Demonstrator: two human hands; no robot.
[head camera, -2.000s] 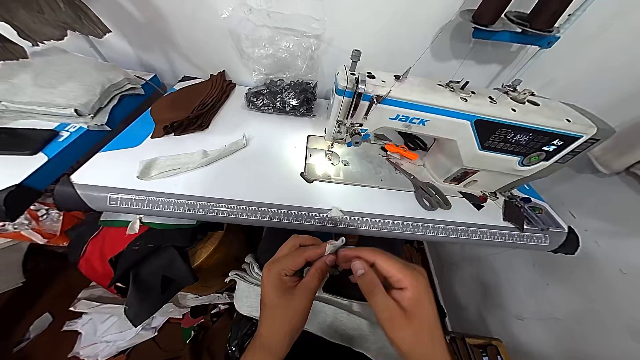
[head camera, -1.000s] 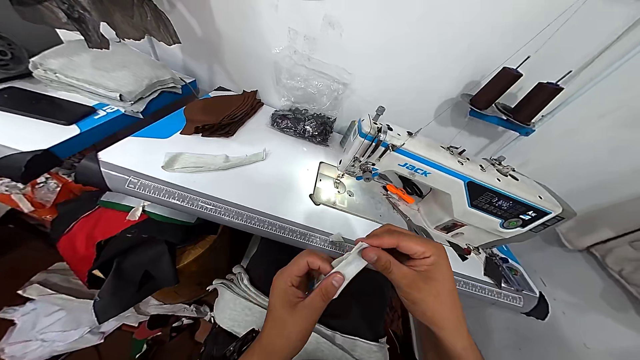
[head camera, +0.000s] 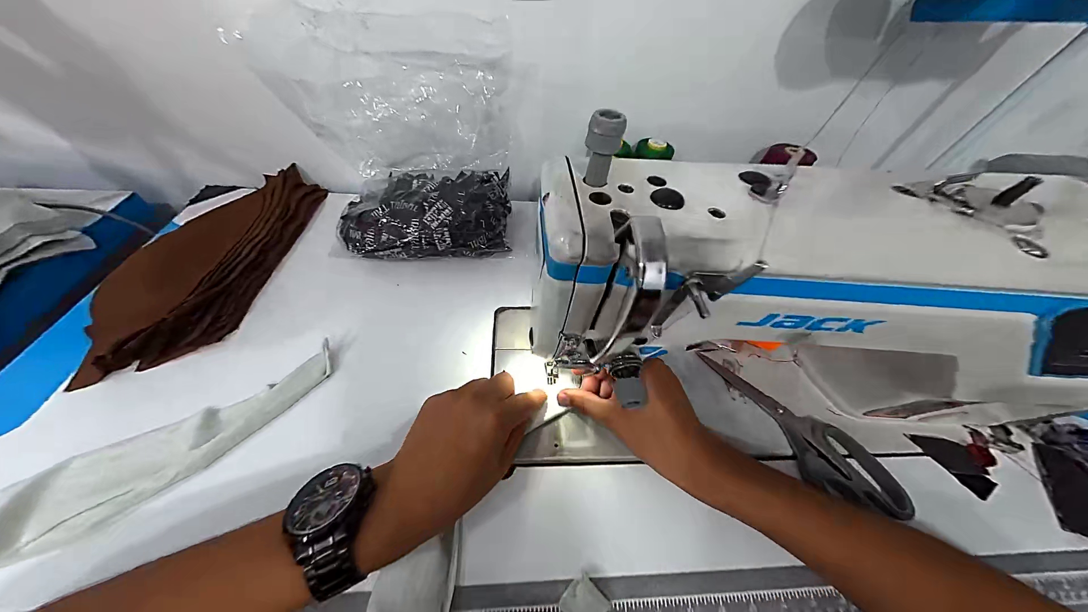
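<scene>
A white Jack sewing machine (head camera: 799, 280) stands on the table, its lamp shining on the needle and presser foot (head camera: 552, 372). Just left of the foot, my left hand (head camera: 467, 433) presses the end of a pale fabric strip (head camera: 416, 574), which hangs down past my wrist. My right hand (head camera: 633, 412) is at the right of the foot, thumb and fingertips close together at the lit fabric; part of it is hidden behind the machine head. Whether the needle is in the cloth cannot be made out.
Dark-handled scissors (head camera: 816, 442) lie under the machine arm, beside dark scraps (head camera: 956, 459). On the left are a pale fabric strip (head camera: 170, 459) and stacked brown fabric pieces (head camera: 195, 272). A plastic bag of black printed labels (head camera: 425, 217) sits behind. A ruler tape (head camera: 731, 602) runs along the front edge.
Both hands have moved from in front of the table edge up to the needle area, with the pale fabric. The view has come much closer to the machine.
</scene>
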